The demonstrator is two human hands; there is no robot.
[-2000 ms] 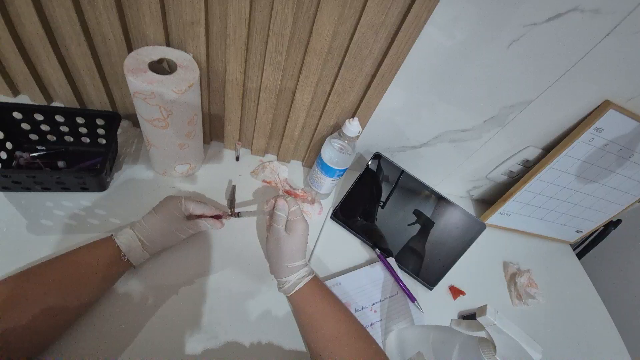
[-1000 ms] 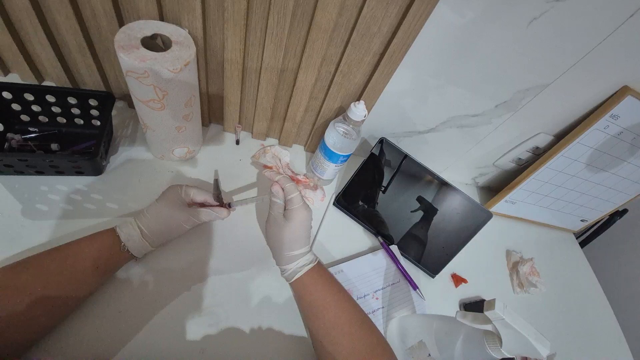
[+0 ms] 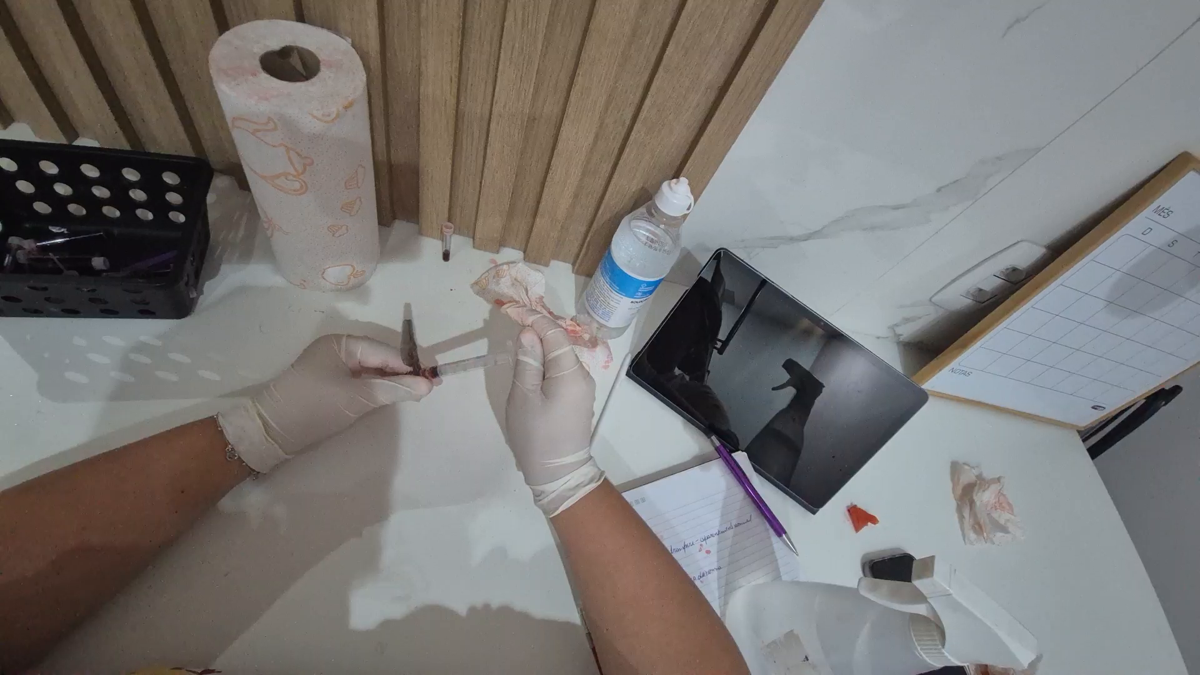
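My left hand (image 3: 333,394), in a pale glove, pinches a small dark-red piece at its fingertips. Beside those fingers stands a slim dark tube (image 3: 410,342), its exact kind unclear. A clear, slender tube like a syringe barrel (image 3: 469,364) runs from the left fingertips towards my right hand (image 3: 553,403). That gloved hand has its fingers closed, holding a crumpled, red-stained paper towel (image 3: 525,291) and, it seems, the far end of the clear tube. Just behind the towel is a clear plastic bottle (image 3: 633,258) with a blue label. A small capped vial (image 3: 447,241) stands near the slatted wall.
A paper towel roll (image 3: 305,178) stands beside a black perforated basket (image 3: 103,234) holding tubes. At right are a dark-screened tablet (image 3: 778,375), a purple pen (image 3: 755,492), a notebook (image 3: 694,525), a spray bottle (image 3: 844,623), a crumpled paper (image 3: 982,504), a red scrap (image 3: 861,517) and a framed calendar board (image 3: 1078,309).
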